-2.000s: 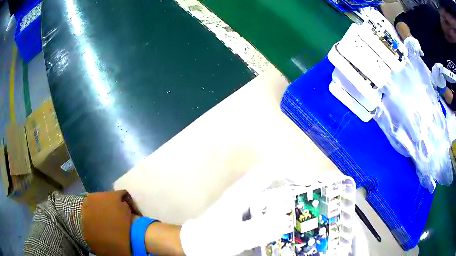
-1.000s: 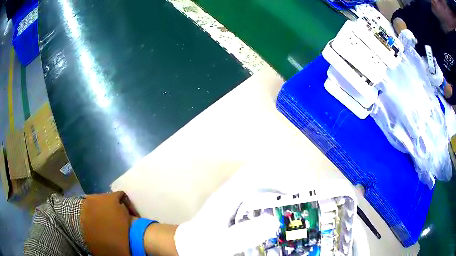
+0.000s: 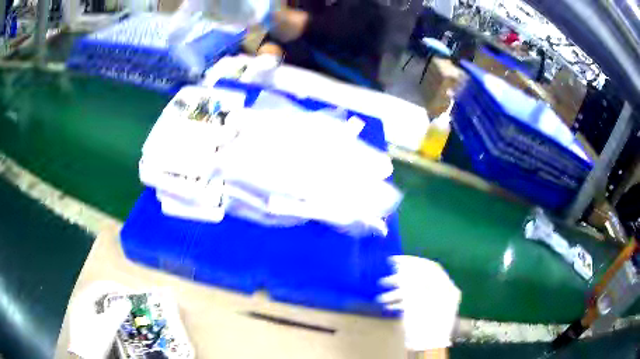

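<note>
An open white socket housing (image 3: 158,329) with a green circuit board (image 3: 142,319) inside lies at the lower left, over the cardboard mat (image 3: 217,322). My gloved left hand (image 3: 100,319) holds its left side, the fingers reaching over the housing. My gloved right hand (image 3: 424,301) is at the front right corner of the blue sheet stack (image 3: 274,263), its fingers spread towards the edge; nothing shows in it. White socket units (image 3: 186,151) sit stacked on the blue sheets, with cloudy plastic sleeves (image 3: 316,168) heaped beside them.
A dark thin tool (image 3: 291,322) lies on the mat before the blue stack. A yellow bottle (image 3: 436,137) stands behind, near a coworker in dark clothing (image 3: 337,42). Other blue stacks (image 3: 519,144) are at the back. A small clear-and-white item (image 3: 558,242) lies on the green surface at right.
The view has swung right and up, so the housing and left hand now sit at the lower left. My right hand now shows clearly, by the blue stack's front right corner.
</note>
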